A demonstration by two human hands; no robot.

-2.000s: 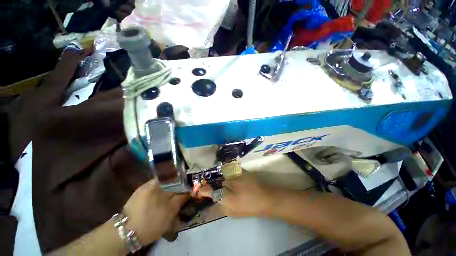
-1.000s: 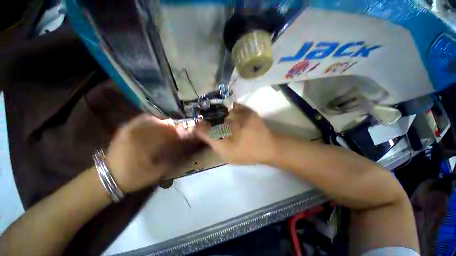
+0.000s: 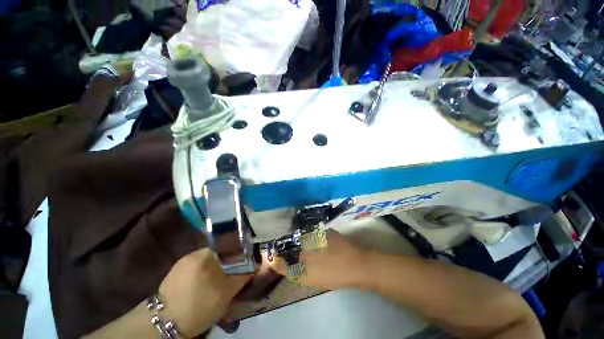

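Note:
The white and blue sewing machine [image 3: 424, 152] stands across the middle, its needle area lit and mostly hidden by the chrome take-up guard [image 3: 224, 222] and the tension dial [image 3: 314, 240]. A dark brown fabric panel [image 3: 126, 225] lies left of and behind the head, and brown cloth shows between the hands. My left hand [image 3: 199, 288], with a metal bracelet, is at the lit area, its fingertips on the cloth and partly behind the guard. My right hand [image 3: 324, 265] reaches under the head from the right; its fingertips are hidden, so its hold cannot be told.
Black-handled scissors [image 3: 414, 235] lie under the machine arm, beside a pale crumpled scrap [image 3: 489, 232]. A grey post [image 3: 192, 83] with pale cord tops the head. A white bag [image 3: 245, 36] and red and blue bags lie behind. A small tray [image 3: 575, 215] is at right.
The view dipped close over the needle area, then rose back over the machine's top. Both hands remain by the needle area; the left hand's fingers have shifted slightly on the cloth.

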